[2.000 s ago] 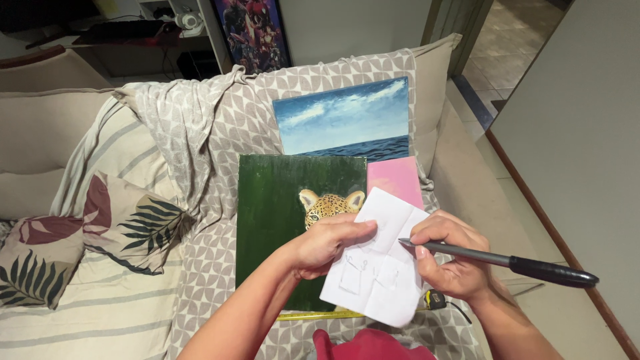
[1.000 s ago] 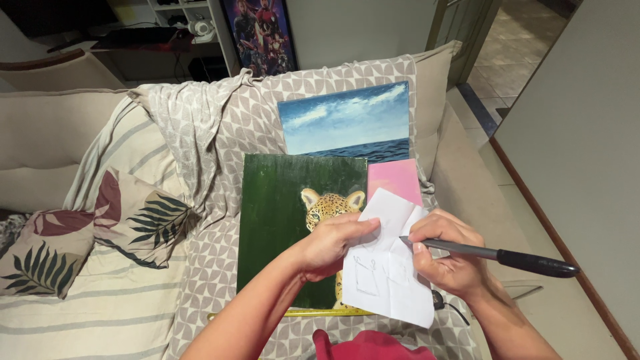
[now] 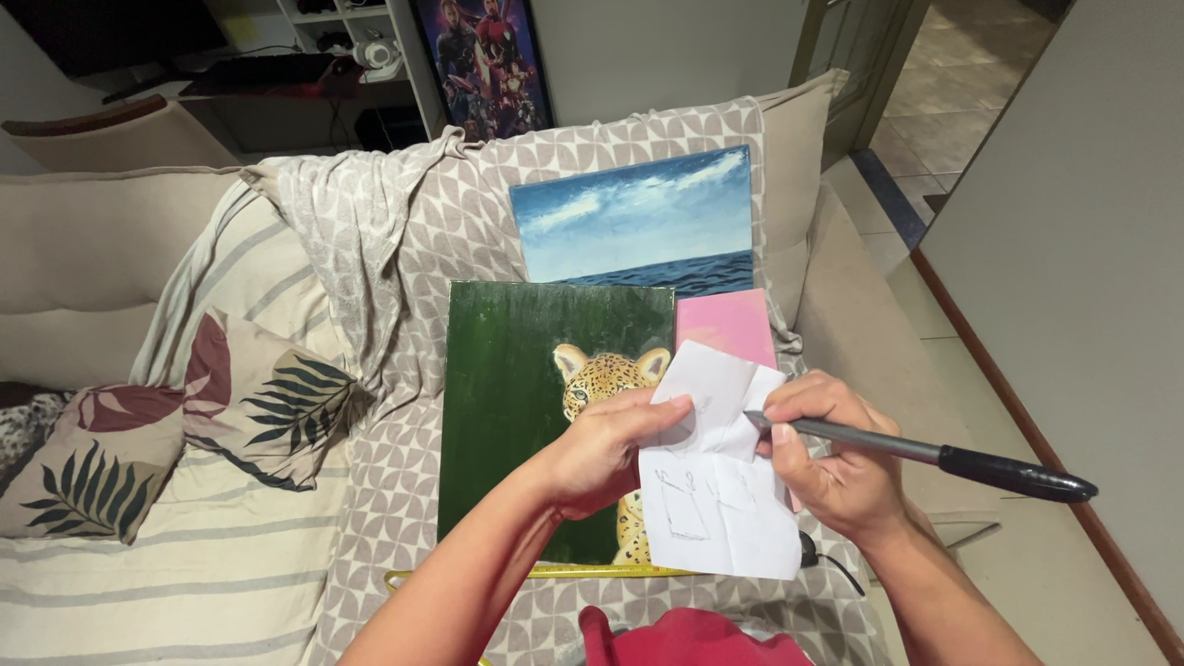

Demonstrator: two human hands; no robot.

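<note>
My left hand (image 3: pixel 606 449) pinches the left side of a creased white sheet of paper (image 3: pixel 731 527), its thumb on top. The paper bears pen lines and marks. My right hand (image 3: pixel 837 462) grips a grey pen with a black cap on its far end (image 3: pixel 888 444), the tip touching or close to the paper's upper right. Beneath the hands a canvas painting of a leopard on dark green (image 3: pixel 518 398) lies on the sofa, partly hidden. Behind it are a seascape painting (image 3: pixel 638 222) and a pink canvas (image 3: pixel 726 324). A yellow tape measure (image 3: pixel 592 572) runs along the green canvas's lower edge.
A patterned throw (image 3: pixel 398 481) covers the sofa under the canvases. Two leaf-print cushions (image 3: pixel 277 407) lie at the left on a striped cover (image 3: pixel 185 592). The beige sofa armrest (image 3: pixel 860 333) is at the right. A framed poster (image 3: pixel 486 69) and a desk with shelves stand behind.
The view has shifted slightly. Both hands still hold the paper and pen, and the paper appears tilted a little differently than two seconds ago.
</note>
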